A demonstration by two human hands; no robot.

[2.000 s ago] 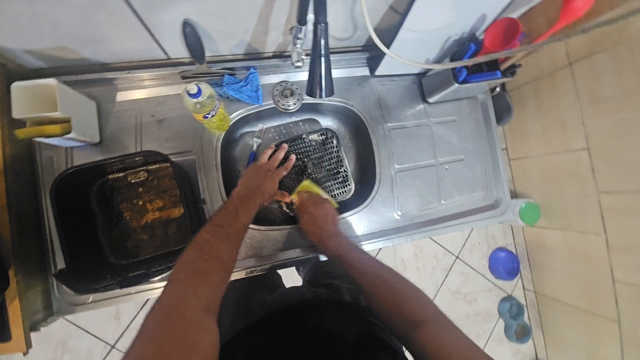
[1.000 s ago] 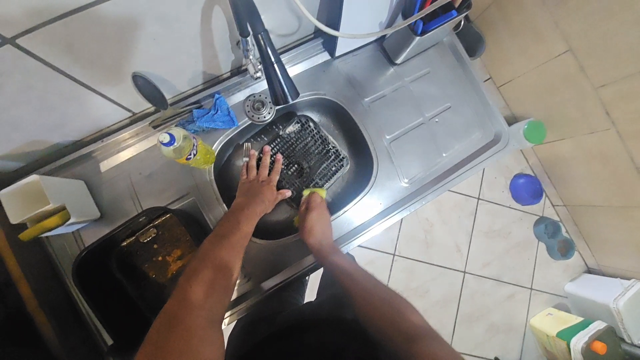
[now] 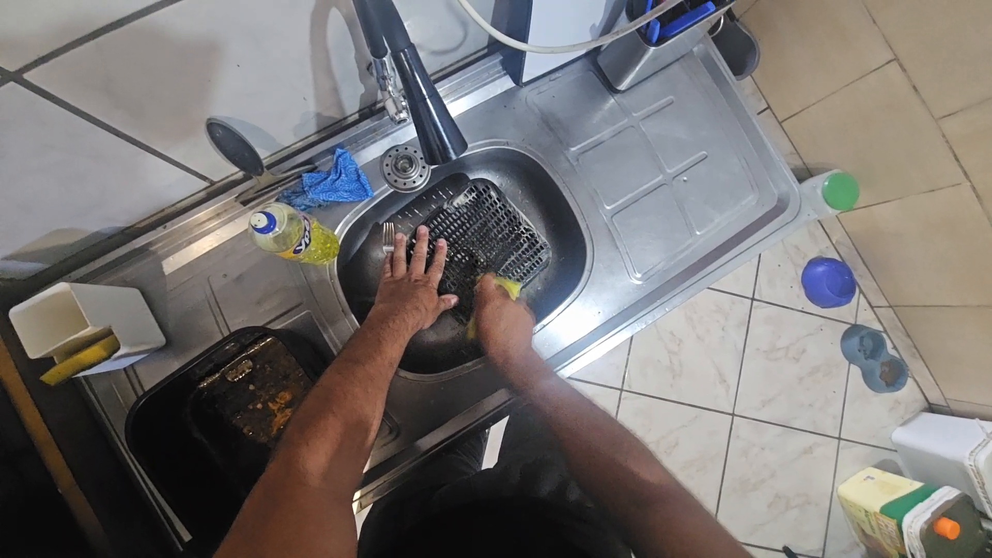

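A dark perforated metal rack [image 3: 496, 232] lies tilted in the basin of a stainless steel sink [image 3: 577, 291]. My left hand [image 3: 412, 291] rests on the left edge of the rack, fingers spread, its fingertips beside a fork [image 3: 388, 237]. In my right hand [image 3: 502, 318] is a yellow sponge [image 3: 508, 287], pressed against the lower part of the rack; most of the sponge is hidden by the fingers. Behind the rack, part of another dark slotted piece [image 3: 422, 208] shows. A metal drain strainer [image 3: 405, 167] sits on the ledge behind the basin.
A black faucet [image 3: 430, 108] hangs over the basin's back edge. Left stand a dish soap bottle [image 3: 298, 232], a blue cloth [image 3: 333, 182], a white container [image 3: 93, 322] with a yellow sponge on it, and a greasy black pan [image 3: 256, 387]. A utensil holder [image 3: 647, 54] stands back right.
My right hand stays on the sponge at the rack's lower part, and my left hand stays spread near the rack's left side. The view has turned since the oldest frame.
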